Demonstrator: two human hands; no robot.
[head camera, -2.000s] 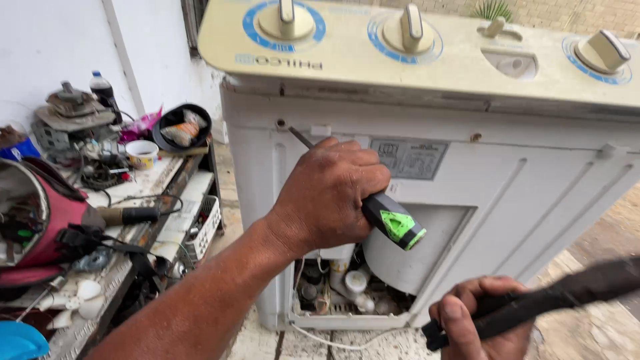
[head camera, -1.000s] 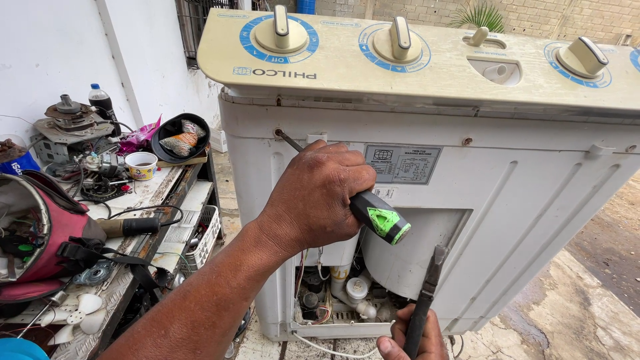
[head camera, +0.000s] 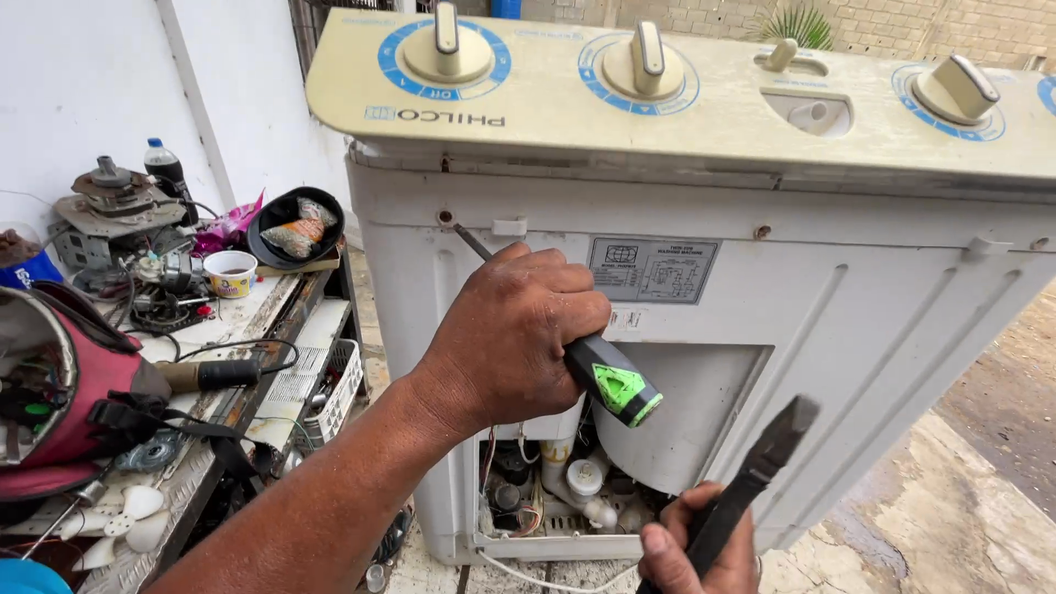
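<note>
My left hand (head camera: 528, 330) grips a screwdriver with a black and green handle (head camera: 615, 381). The screwdriver's shaft points up and left, its tip beside a screw hole (head camera: 445, 218) near the upper left of the white back panel (head camera: 825, 305) of a Philco twin-tub washing machine. At the lower right, my right hand (head camera: 705, 544) is closed round a dark, flat-ended metal tool (head camera: 763, 462), perhaps pliers, held upright and apart from the panel. A rusty screw (head camera: 762, 233) sits farther right along the panel's top.
Left of the machine a cluttered workbench (head camera: 285, 305) holds a motor assembly (head camera: 115, 198), a black bowl (head camera: 297, 227), a cup (head camera: 230, 274) and a red tool bag (head camera: 74, 388). Pipes and wires show in the opening (head camera: 561, 487) low in the panel. Knobs (head camera: 445, 54) stand on top.
My right hand's tool was lying nearly level at the right two seconds ago and now points upward. My left hand stays on the screwdriver by the same hole.
</note>
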